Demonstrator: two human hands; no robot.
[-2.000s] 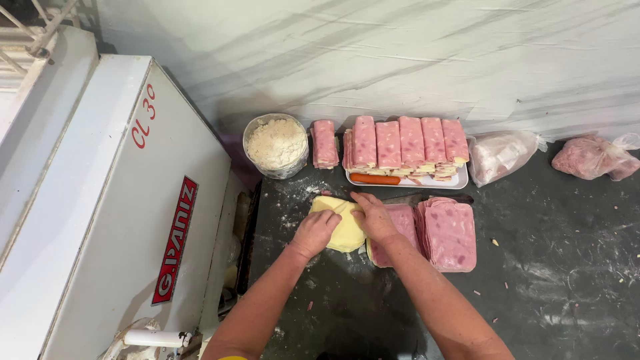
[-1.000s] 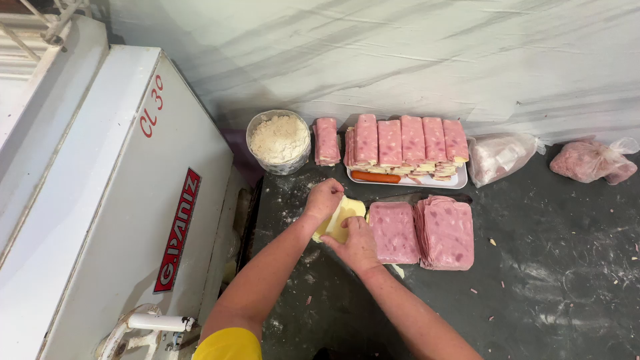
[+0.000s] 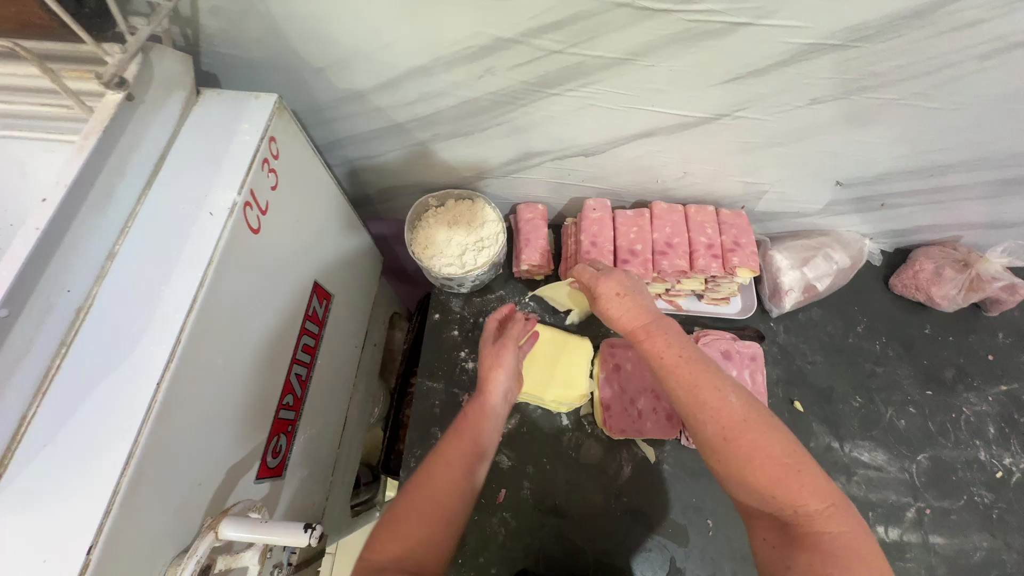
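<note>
A stack of square yellow cheese slices point(image 3: 558, 368) lies on the dark worktop. My left hand point(image 3: 504, 348) rests at its left edge, fingers apart, holding nothing. Just beyond the stack, my right hand point(image 3: 616, 300) pinches a torn piece of cheese slice point(image 3: 564, 298) that hangs from its fingers. Right of the cheese, a square of sliced ham point(image 3: 636, 392) lies with cheese showing at its left edge. A second pile of ham slices point(image 3: 736, 360) adjoins it, partly behind my right forearm. Folded ham and cheese portions point(image 3: 670, 238) are stacked on a white tray point(image 3: 744, 304).
A tub of white flour-like powder point(image 3: 456, 240) and another folded ham stack point(image 3: 531, 238) stand near the wall. Two plastic bags, one whitish point(image 3: 812, 272) and one pink point(image 3: 932, 276), lie at the right. A large white machine point(image 3: 240, 320) borders the worktop on the left. Cheese scraps lie about.
My right hand has moved up from the cheese stack toward the tray, with a piece of cheese lifted off. My left hand has moved to the stack's left side.
</note>
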